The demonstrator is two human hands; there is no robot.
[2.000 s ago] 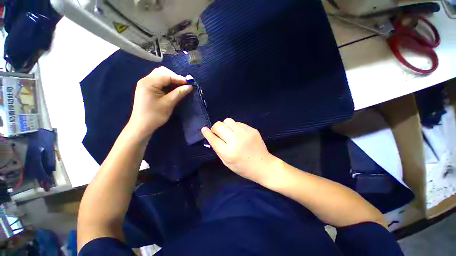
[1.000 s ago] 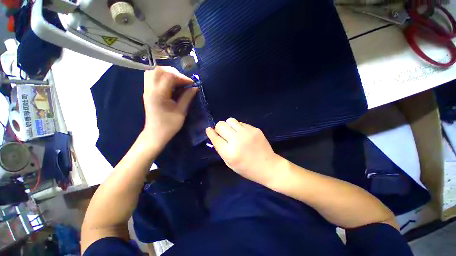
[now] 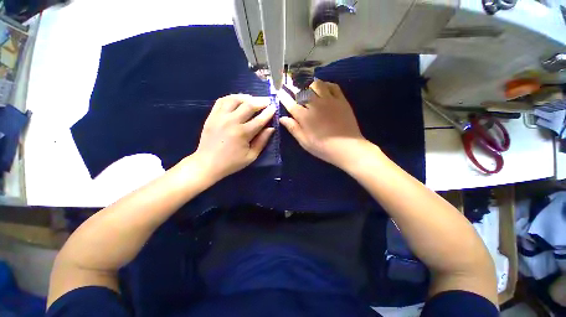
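Note:
A dark navy garment front panel (image 3: 149, 86) lies under the head of the white sewing machine (image 3: 397, 31). A narrow navy strip (image 3: 277, 145) runs along it toward the lit needle spot, with a smoother navy piece beside it. My left hand (image 3: 239, 133) lies on the left of the strip, thumb and fingertips pressed on it. My right hand (image 3: 323, 121) lies on the right of the strip, fingertips close to the needle area. Both hands press the cloth flat; the needle tip is hard to make out.
Red-handled scissors (image 3: 487, 142) lie on the white table (image 3: 56, 74) right of the machine. Below right is a wooden tray (image 3: 507, 247) with scraps. Dark cut pieces hang over the table's front edge by my lap.
My right hand has moved up from the strip's lower end to the needle area. My left hand has changed from pinching to lying flatter. The view has shifted, showing more of the machine.

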